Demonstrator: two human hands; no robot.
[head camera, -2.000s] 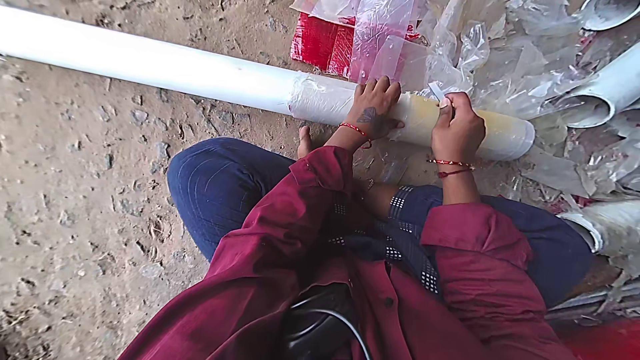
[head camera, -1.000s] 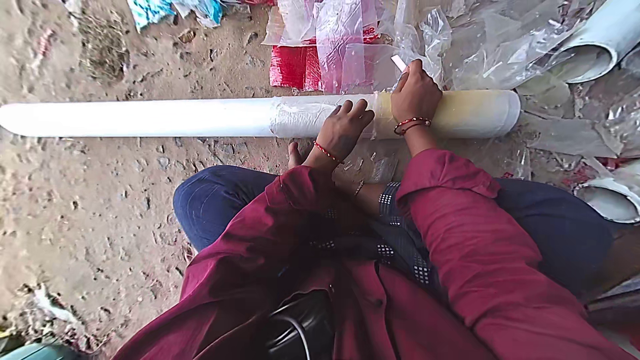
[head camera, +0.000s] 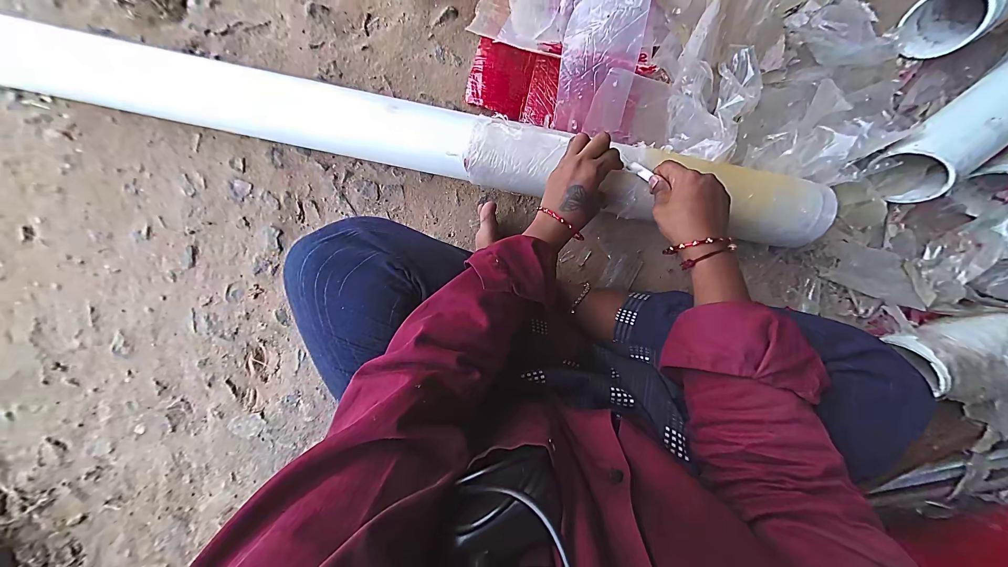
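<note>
A long white plastic pipe lies across the ground in front of my legs. Cloudy plastic film is wrapped around its middle part, and its right part looks yellowish under a covering. My left hand rests on the wrapped part with bent fingers; whether it pinches the film cannot be told. Just right of it, my right hand grips a small white tool, perhaps a cutter, its tip pointing toward my left fingers. Most of the tool is hidden in my fist.
Red packets and pink-tinted plastic lie beyond the pipe. Loose clear film is heaped to the right. Open ends of several other pipes point in from the right. Rough, stony ground spreads to the left.
My right hand with the white tool has moved from the pipe's far side at the yellowish part's left edge to the near side. My left hand stays on the film. The view has shifted and turned.
</note>
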